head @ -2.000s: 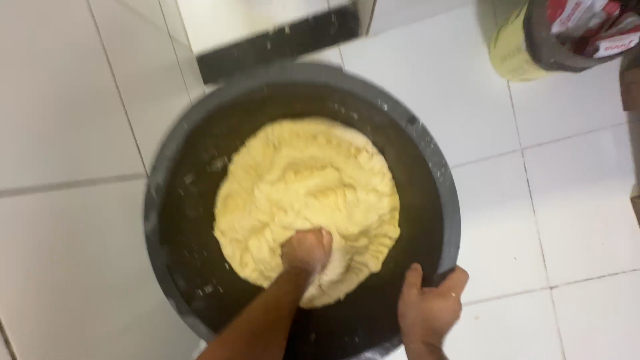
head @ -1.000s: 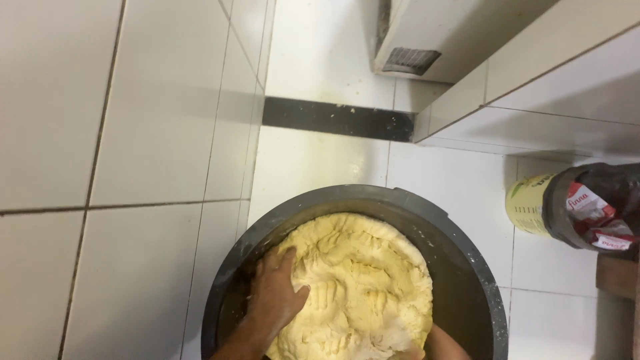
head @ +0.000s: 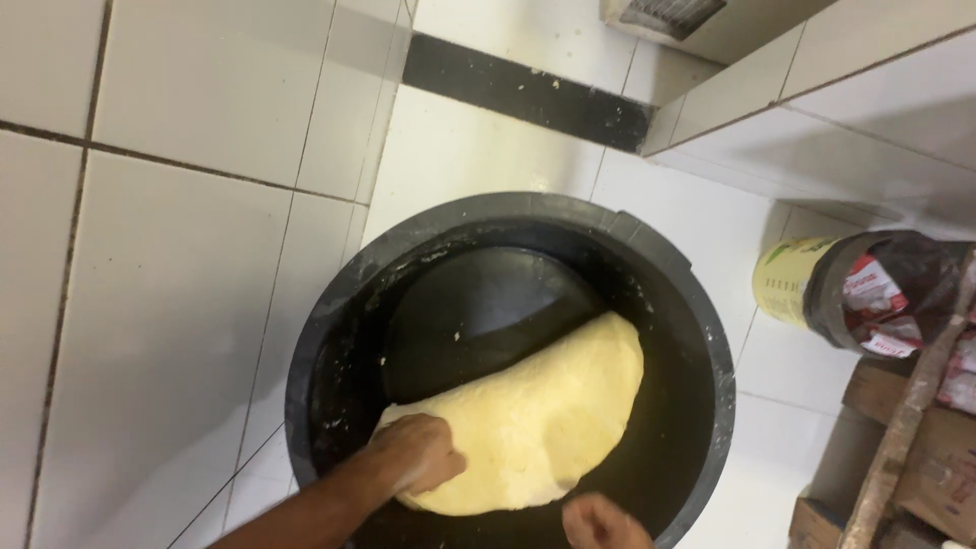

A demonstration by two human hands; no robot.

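Note:
A thick slab of pale yellow dough (head: 534, 419) lies folded over in a half-round shape inside a large black plastic tub (head: 335, 305). My left hand (head: 423, 454), fingers curled, presses on the dough's left end. Beside the dough's lower edge is my right hand (head: 602, 522), curled and apart from the dough, partly cut off by the frame's bottom. Bare tub bottom shows above the fold, with small dough specks on it.
A yellow bucket (head: 781, 282) lined with a dark bag holds red and white wrappers. Cardboard boxes (head: 942, 473) stand behind a wooden bar (head: 900, 435) at right. Tiled walls (head: 183, 229) rise at left and upper right; a dark strip (head: 526, 91) crosses the floor.
The dough, spread out with a dented surface one second ago, is now folded over on itself with a smooth top. My right hand has come off the dough.

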